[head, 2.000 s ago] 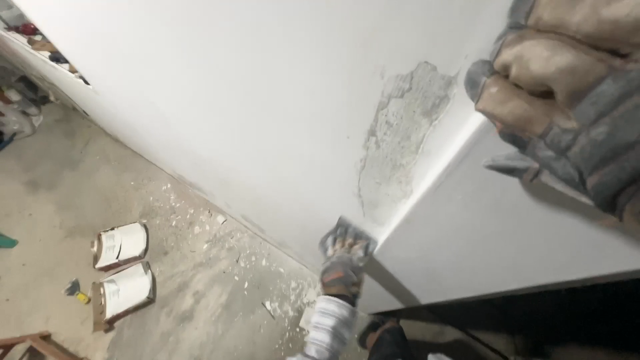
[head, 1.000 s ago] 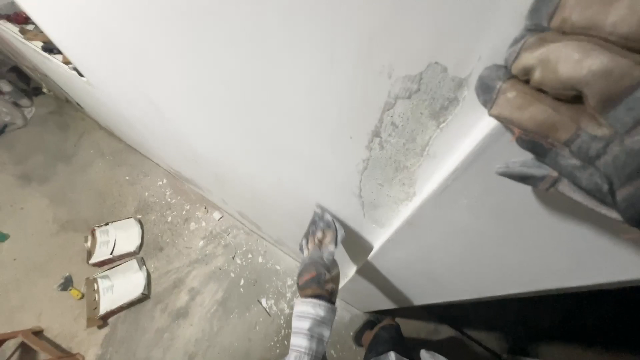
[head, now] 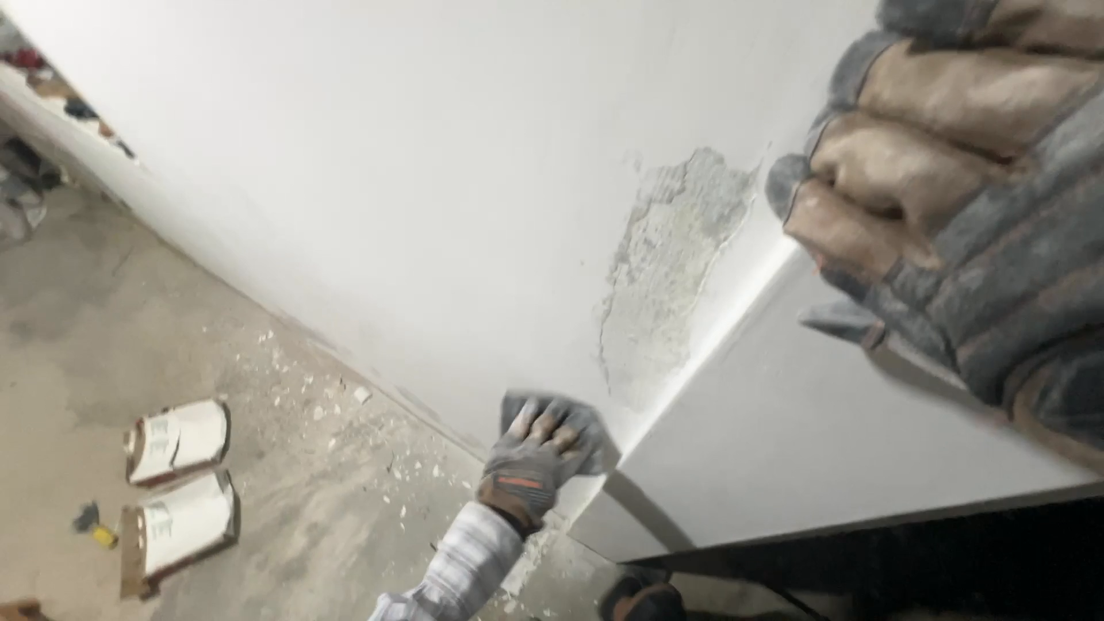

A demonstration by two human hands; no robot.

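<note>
My left hand [head: 539,448], in a grey and brown work glove below a plaid sleeve, presses a dark grey flat sheet [head: 591,435], perhaps sandpaper, against the white wall [head: 388,190] low down by the corner. Up and to the right of it is a rough patch [head: 681,241] where paint and plaster have come off. Large and close at the upper right, my right hand [head: 923,164] wears a similar glove with its fingers curled; whether it holds anything is hidden. A pointed grey thing [head: 841,321], not clear to me, shows just below this hand.
Paint flakes [head: 362,394] lie on the concrete floor [head: 302,517] along the wall's foot. Two whitish containers [head: 185,526] lie at the lower left beside a small yellow and dark object [head: 103,535]. A grey-white wall face [head: 776,414] meets the corner, with a dark opening below it.
My left hand first moved left from the corner edge along the wall, then slightly back toward it. More of the grey sheet shows now than one second ago. My right hand has stayed at the upper right.
</note>
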